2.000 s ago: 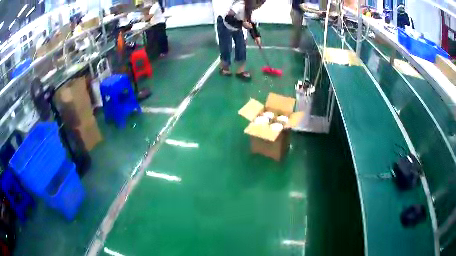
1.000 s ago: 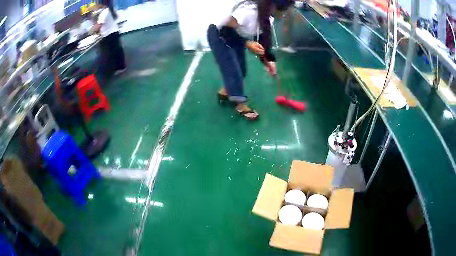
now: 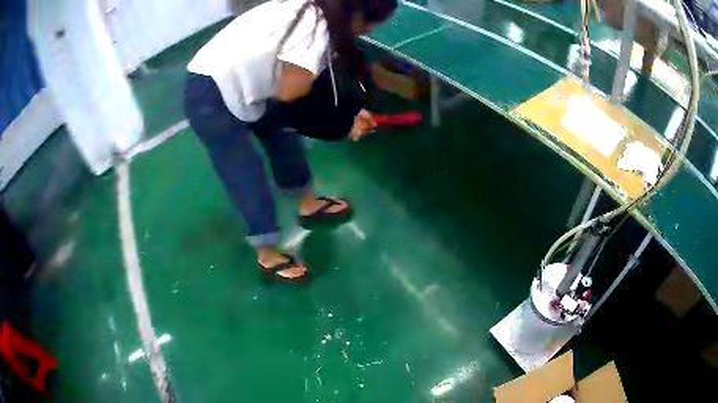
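Neither of my hands is in view, and no mop shows. The glossy green floor (image 3: 228, 338) lies in front of me, with small pale bits scattered at its lower middle. A person (image 3: 264, 86) in a white top and rolled jeans bends forward at the upper middle. The person holds a broom with a red head (image 3: 397, 120), which is partly in the dark under the green workbench (image 3: 464, 71).
A white machine (image 3: 560, 295) with hoses stands by the bench at the right. An open carton (image 3: 543, 386) is cut off at the bottom right. A brown board (image 3: 551, 118) with white papers lies on the bench. A red stool (image 3: 25, 358) is at the left edge.
The person appears larger and further left, and the broom head has moved under the bench. The view has swung right; the carton has slid to the bottom edge and the blue stool has left view.
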